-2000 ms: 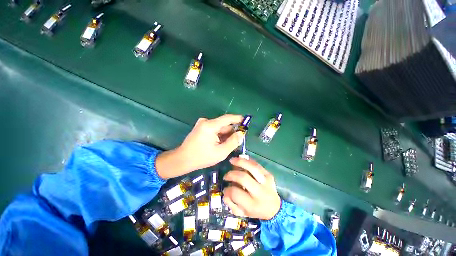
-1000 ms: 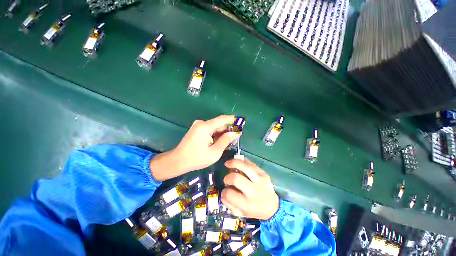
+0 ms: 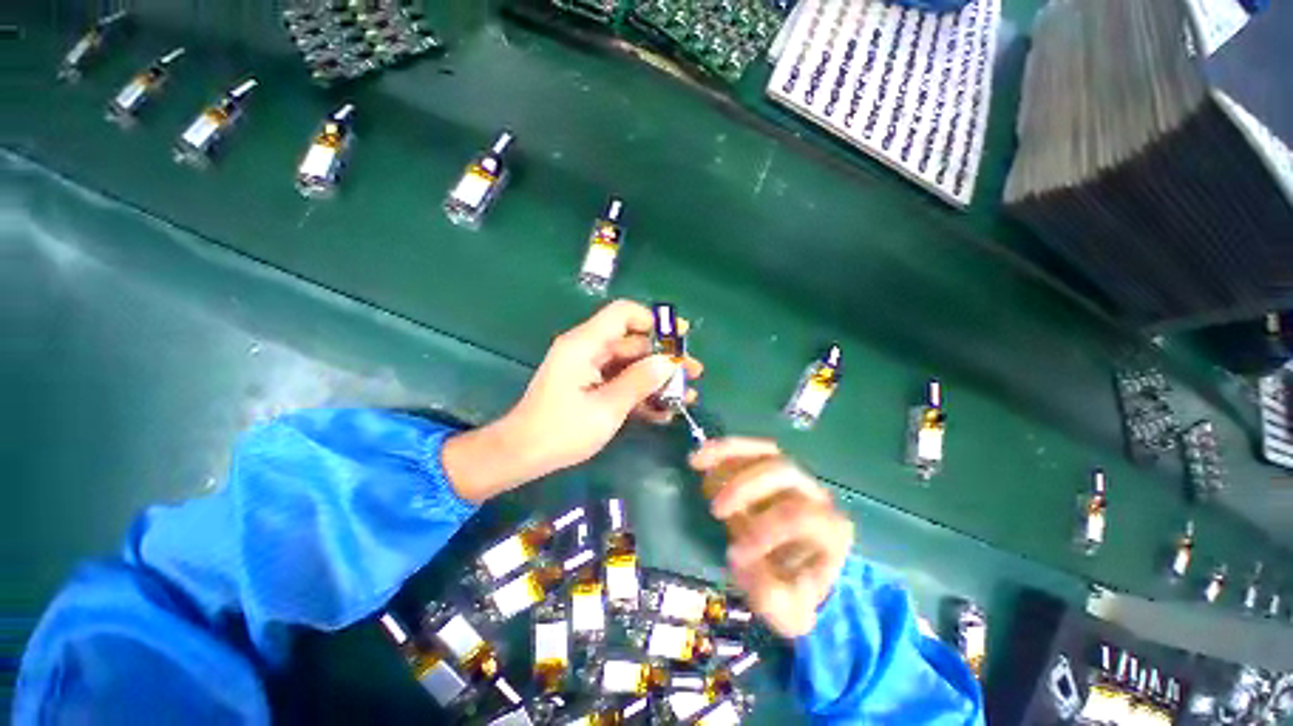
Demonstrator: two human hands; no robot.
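My left hand (image 3: 589, 386) holds an electronic unit (image 3: 671, 348) between thumb and fingers over the near edge of the belt, its dark tip pointing away from me. My right hand (image 3: 773, 528), blurred, is closed around a small hand tool; its thin metal shaft (image 3: 692, 423) reaches the near end of the unit. The tool's handle is hidden in my palm. A loose pile of similar units (image 3: 586, 607) lies on the bench below my hands.
The green belt (image 3: 737, 263) carries a spaced row of units (image 3: 601, 248) on both sides of my hands. Beyond it are a green board panel (image 3: 362, 34), a white parts sheet (image 3: 893, 88) and a tall stack of sheets (image 3: 1134, 170). A black tray (image 3: 1049, 667) stands at lower right.
My right hand has moved right and a little down, and its grip has turned. The held unit now shows more of its body. The belt units and the panel at upper left have shifted right.
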